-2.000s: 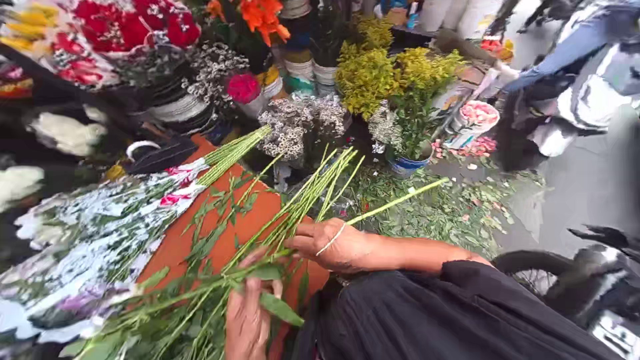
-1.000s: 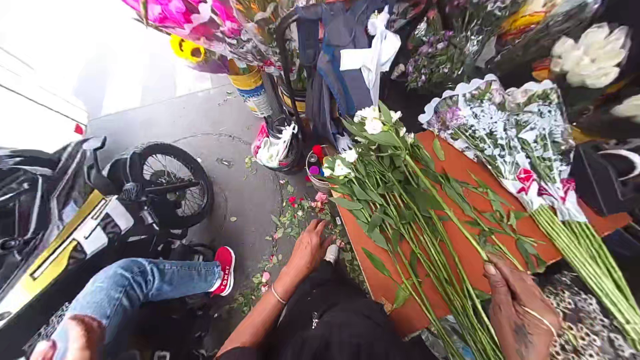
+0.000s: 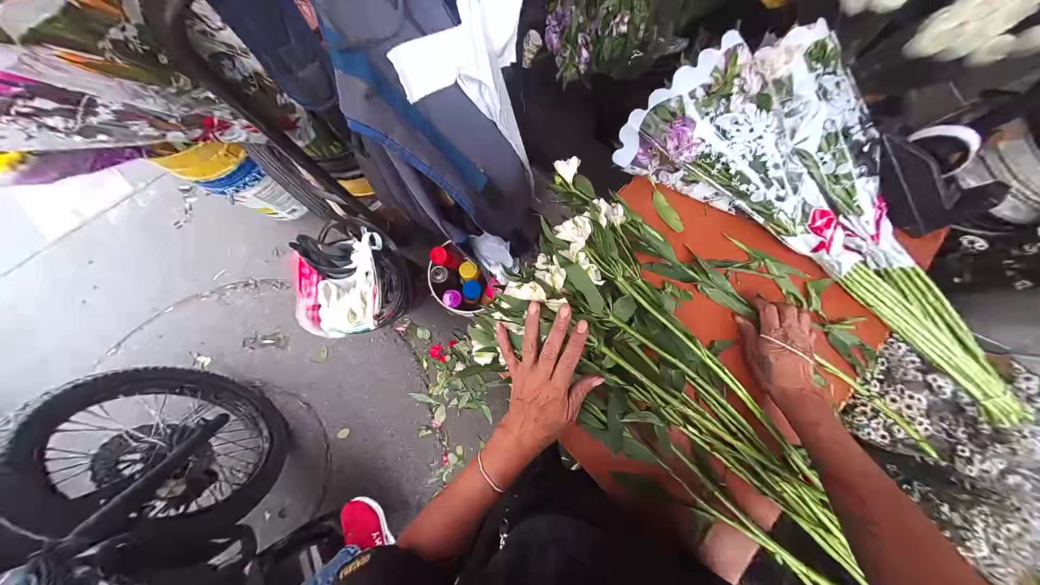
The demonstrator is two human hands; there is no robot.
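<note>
Long-stemmed white alstroemerias [image 3: 691, 382] lie in a loose, leafy pile across an orange board [image 3: 707, 244], blossoms toward the upper left. My left hand [image 3: 540, 390] is spread, palm down, at the pile's left edge just below the white blooms; nothing is gripped in it. On the board right of the pile, my right hand [image 3: 780, 341] rests with fingers bent down among loose green leaves. A single stem [image 3: 886, 406] runs from beside it to the lower right; the fingertips' hold is hidden. Two wrapped bouquets [image 3: 764, 138] with red-and-white bows lie at the board's upper right.
A round container of colourful-capped cans [image 3: 463, 280] stands left of the blossoms, beside a bag-lined bucket [image 3: 349, 292]. Dark clothing [image 3: 406, 106] hangs behind. A motorcycle wheel [image 3: 146, 447] and a person's red shoe [image 3: 366, 524] are at lower left. Small daisy-like flowers [image 3: 902, 390] lie right.
My left hand has moved from above the ground to the edge of the flower pile. My right hand has shifted from near the stem ends onto the leaves on the board. The view has shifted.
</note>
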